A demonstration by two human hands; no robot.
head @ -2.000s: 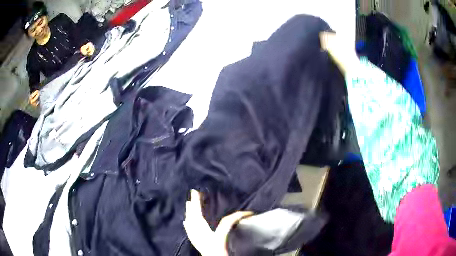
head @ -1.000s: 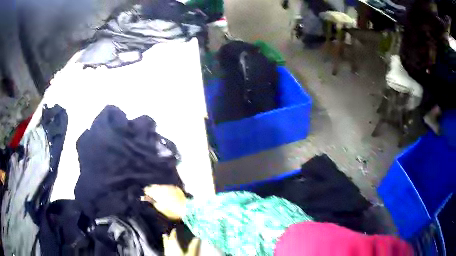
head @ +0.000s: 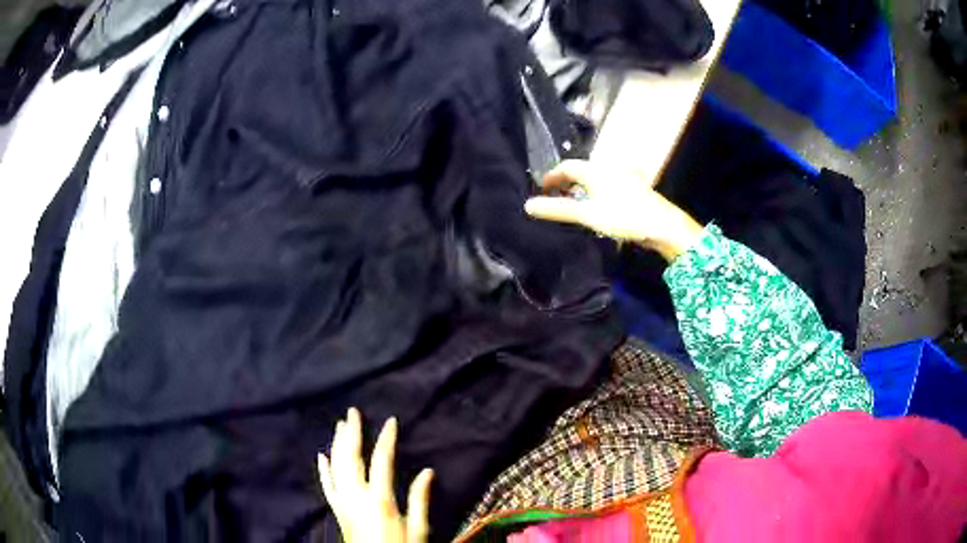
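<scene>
A large dark navy denim garment [head: 286, 276] lies spread over the table and partly over the checked apron. My left hand [head: 371, 488] is at the bottom of the view, fingers spread, over the cloth near its lower part. My right hand [head: 604, 207] is at the garment's right edge beside a strip with small pale snaps [head: 567, 145]; its thumb and forefinger are close together. A small shiny thing shows between those fingers, too small to name. Whether they also pinch the cloth I cannot tell.
Another garment with a pale grey inside [head: 90, 265] lies at the left. The pale table edge [head: 652, 122] shows at the upper right. Blue crates [head: 816, 80] stand on the floor at the right, with dark cloth [head: 790, 212] between. The checked apron [head: 626, 445] covers my lap.
The view has swung back from the crates to the garment. The dark garment, bunched before, now lies spread wide. My hands have moved apart, the left now low with fingers spread.
</scene>
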